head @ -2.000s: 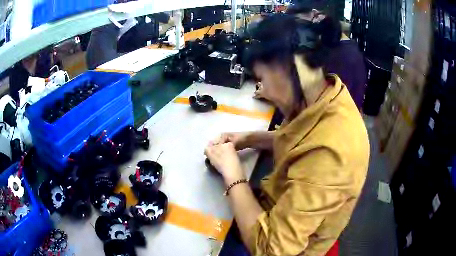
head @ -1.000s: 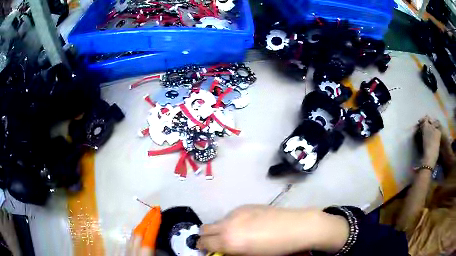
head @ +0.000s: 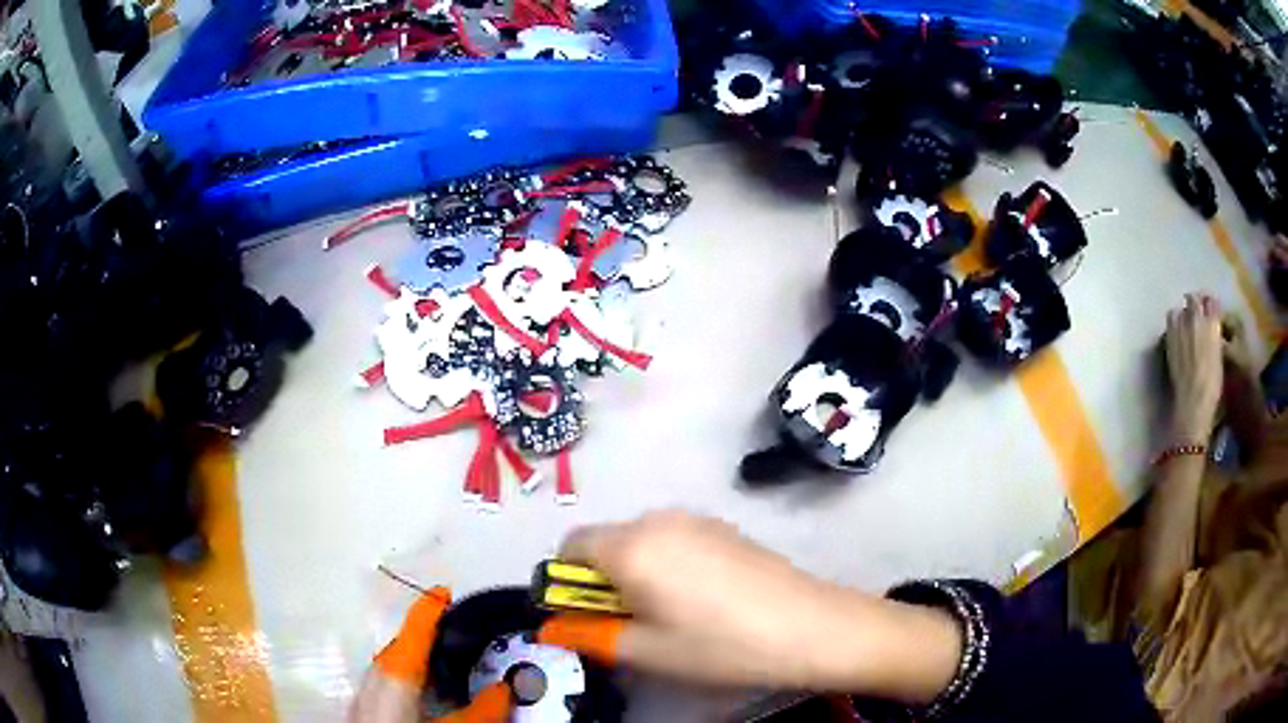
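At the bottom edge, a black camera housing (head: 459, 638) has a white notched LED board (head: 544, 681) inside it. A thin wire sticks out at its upper left. My left hand (head: 403, 678), with orange finger cots, holds the housing from the left and is cut off by the frame's edge. My right hand (head: 692, 593), with a beaded bracelet and an orange cot, grips the yellow-and-black screwdriver (head: 581, 586) by its handle, over the housing's right side. The shaft and its tip are not visible.
LED boards with red leads (head: 523, 290) lie mid-table before a blue bin (head: 424, 120). Bare black housings (head: 85, 353) heap at left. Housings with boards (head: 833, 410) stand at right. A co-worker's hand and arm (head: 1194, 367) are at far right.
The view has turned from the co-worker to my own work area. Since one second ago, the screwdriver's handle has come up into clear view in my right hand, and an orange cot shows on that hand.
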